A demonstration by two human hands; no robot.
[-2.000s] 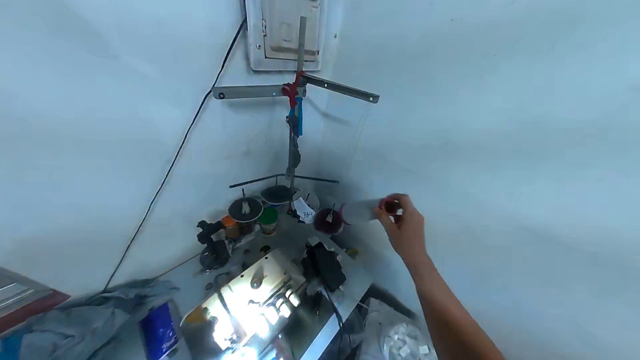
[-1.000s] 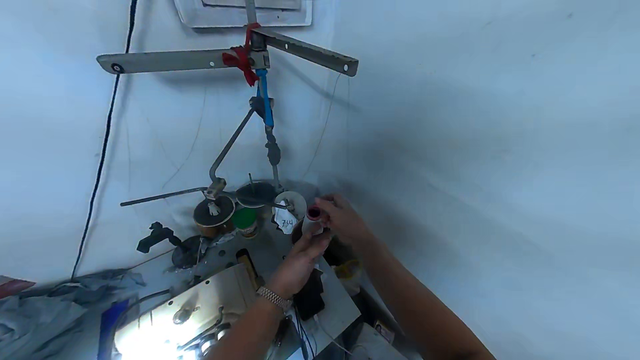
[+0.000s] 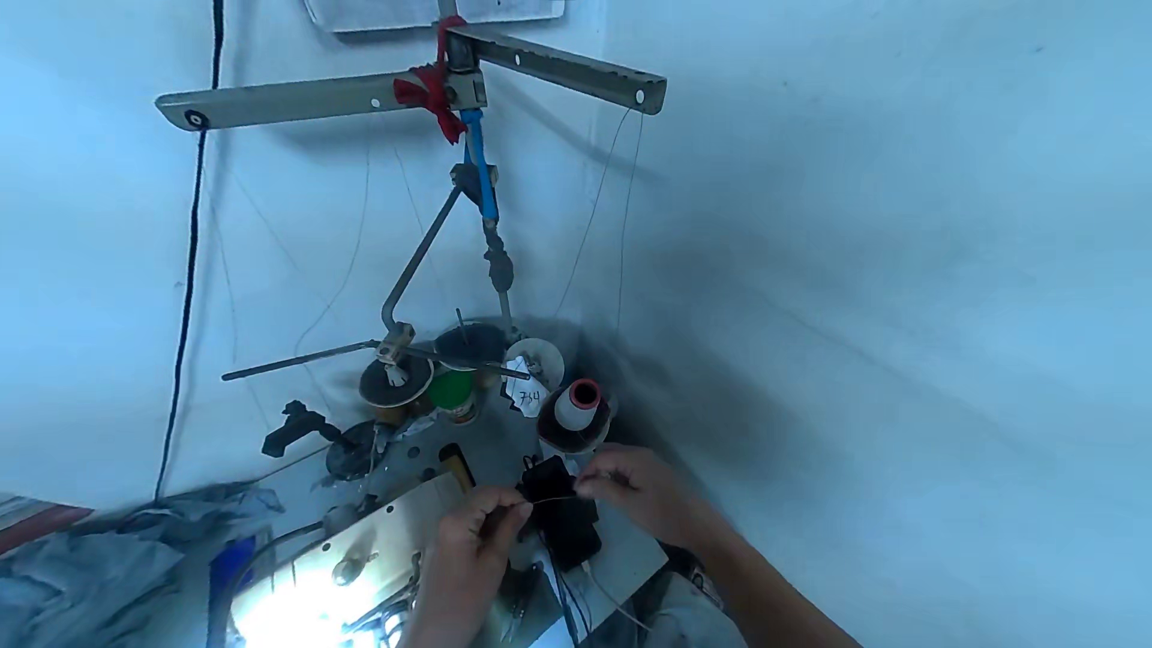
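Between my two hands a short length of thread [image 3: 553, 499] is stretched, above a black box-like device [image 3: 563, 517]. My left hand [image 3: 477, 549] pinches one end between thumb and forefinger. At the other end, my right hand [image 3: 634, 490] has its fingertips closed on the thread. Just behind the right hand a white cone with a red rim [image 3: 579, 405] stands on the dark thread spool [image 3: 569, 438]. Thin threads hang from the right metal arm [image 3: 576, 72] of the thread stand.
A sewing machine [image 3: 360, 558] lies at lower left, brightly lit. Behind it are a green-lidded jar [image 3: 453, 392], a spool with a dark top [image 3: 396, 382] and a paper tag [image 3: 526, 394] with writing. Grey cloth [image 3: 99, 567] lies far left; walls meet behind the stand.
The cone, held in my hands a second ago, now stands on the dark spool. My hands have moved down toward the black device and hold a thread between them.
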